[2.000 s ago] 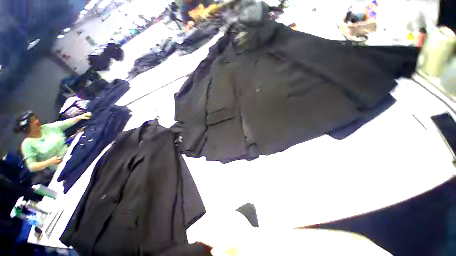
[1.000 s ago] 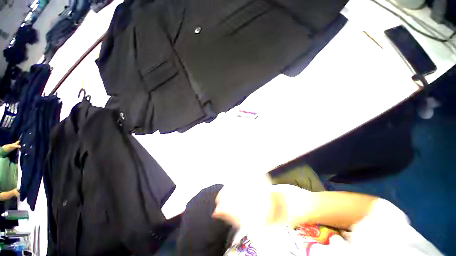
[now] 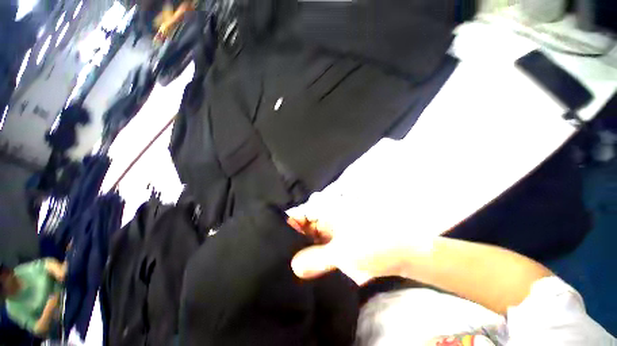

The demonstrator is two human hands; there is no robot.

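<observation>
A black jacket (image 3: 142,270) lies at the lower left, with a broad fold of its cloth (image 3: 250,277) raised in front of me. My right hand (image 3: 331,246) is at the right edge of this fold, thumb and fingers closed on the cloth. The hand is overexposed; a small reddish patch shows at its fingers, too blurred to name. A second black jacket (image 3: 304,135) is spread beyond it, with one shiny front button (image 3: 279,103) and flap pockets (image 3: 240,157). My left hand is not in view.
The white table (image 3: 433,169) runs to the right, with a dark smartphone (image 3: 555,78) near its far right edge. Pale equipment with a cord (image 3: 541,30) is at the upper right. Dark garments (image 3: 91,236) lie at the left, by a person in green (image 3: 34,290).
The view has swung about. My right hand has moved up and away from me over the table, and the black cloth beside it has risen, now covering part of the near jacket.
</observation>
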